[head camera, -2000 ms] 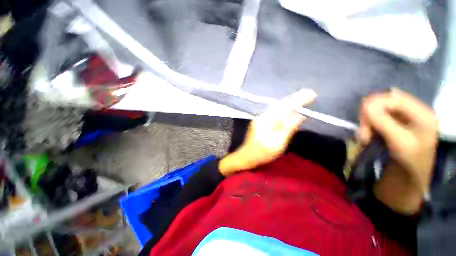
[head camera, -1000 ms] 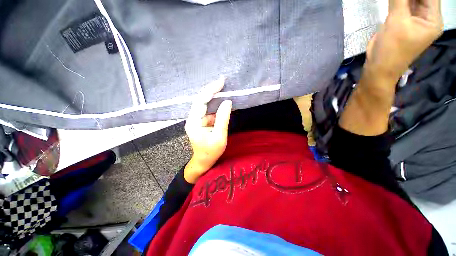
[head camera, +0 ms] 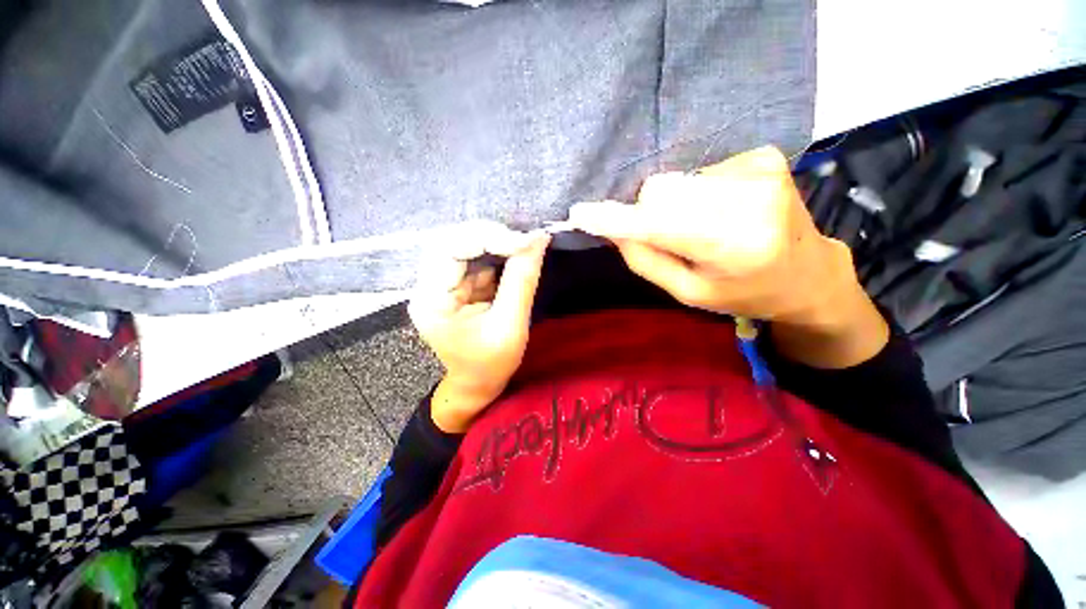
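Note:
A dark grey garment [head camera: 476,107] lies spread over the table, with its turned-up hem [head camera: 345,271] along the edge nearest me. White binding [head camera: 107,271] runs along the hem, and two white lines run up from it beside a black care label [head camera: 191,83]. My left hand [head camera: 476,309] pinches the hem between thumb and fingers. My right hand [head camera: 726,244] is close beside it, fingertips together at the hem edge. A fine thread trails over the cloth near my right hand. A needle cannot be made out between the fingertips.
A white table [head camera: 941,60] shows at the right and under the hem. A crumpled dark garment pile [head camera: 1000,286] with white tabs lies at the right. A red plaid bundle [head camera: 89,363] under clear plastic, a checkered cloth [head camera: 77,494] and a blue bin [head camera: 355,541] are at the left.
My right hand has come down from the upper right to the hem beside my left hand. My left hand stays at the hem, slightly further left. The garment has shifted slightly.

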